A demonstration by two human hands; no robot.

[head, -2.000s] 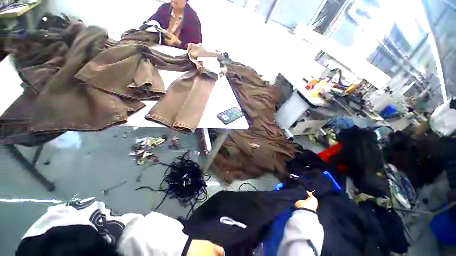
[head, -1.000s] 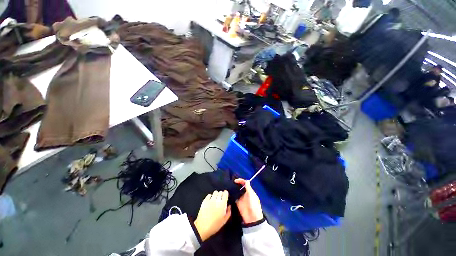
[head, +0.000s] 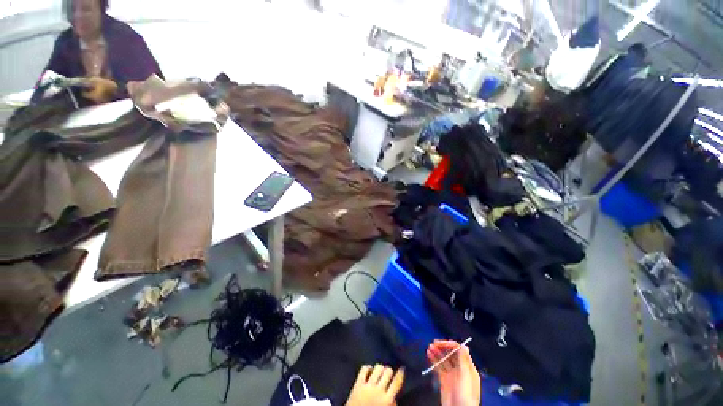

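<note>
Dark trousers (head: 333,357) lie on my lap at the bottom middle. My left hand (head: 376,386) is on them at the lower edge of the picture, its fingers bent over the cloth; the thumb is hidden. My right hand (head: 457,377) is just to its right, palm partly showing and fingers raised, and holds a thin silvery rod (head: 446,356) slanting across the fingers. Both hands are cut off by the bottom edge. A small white loop (head: 298,387) shows at the left of the lap.
A blue crate (head: 403,295) heaped with dark trousers (head: 507,305) stands at my right. Black cords (head: 250,327) and fabric scraps (head: 154,305) lie on the floor. Brown trousers (head: 162,206) and a phone (head: 269,191) are on the white table (head: 246,155), with a person (head: 99,55) behind.
The view has tilted up and slightly left, so the hands sit lower in the picture. My right hand has opened somewhat and parted from my left; the rod now crosses its fingers.
</note>
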